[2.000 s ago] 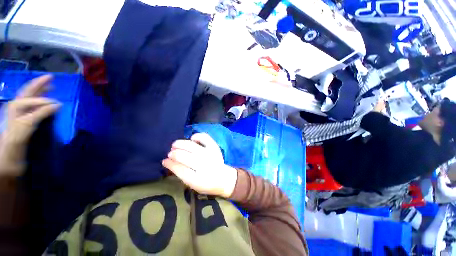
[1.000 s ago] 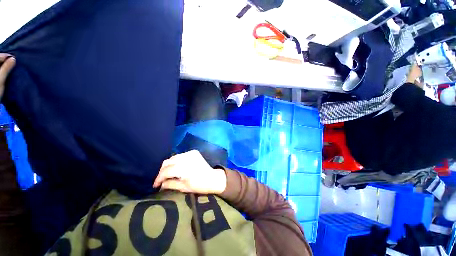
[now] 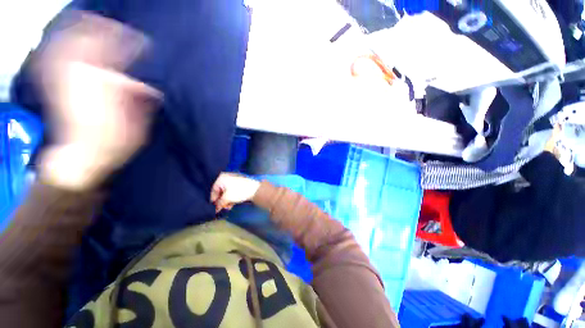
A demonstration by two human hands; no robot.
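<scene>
A large dark navy garment panel (image 3: 192, 77) lies over the white table's edge and hangs down onto my lap. My right hand (image 3: 232, 191) pinches the panel's lower right edge near my waist. My left hand (image 3: 96, 109) is large and blurred over the panel's left side; I cannot tell whether it holds the cloth.
Orange-handled snips (image 3: 375, 67) lie on the white table (image 3: 301, 83). The machine head (image 3: 494, 32) is at the upper right. A bright blue bin (image 3: 378, 198) with translucent blue material is right of my lap. Another blue bin (image 3: 16, 160) is at the left. A person in black (image 3: 513, 218) sits at the right.
My left hand has moved in from the left edge over the panel. My right hand stays at the panel's lower right edge, its fingers now more closed. The view has shifted somewhat.
</scene>
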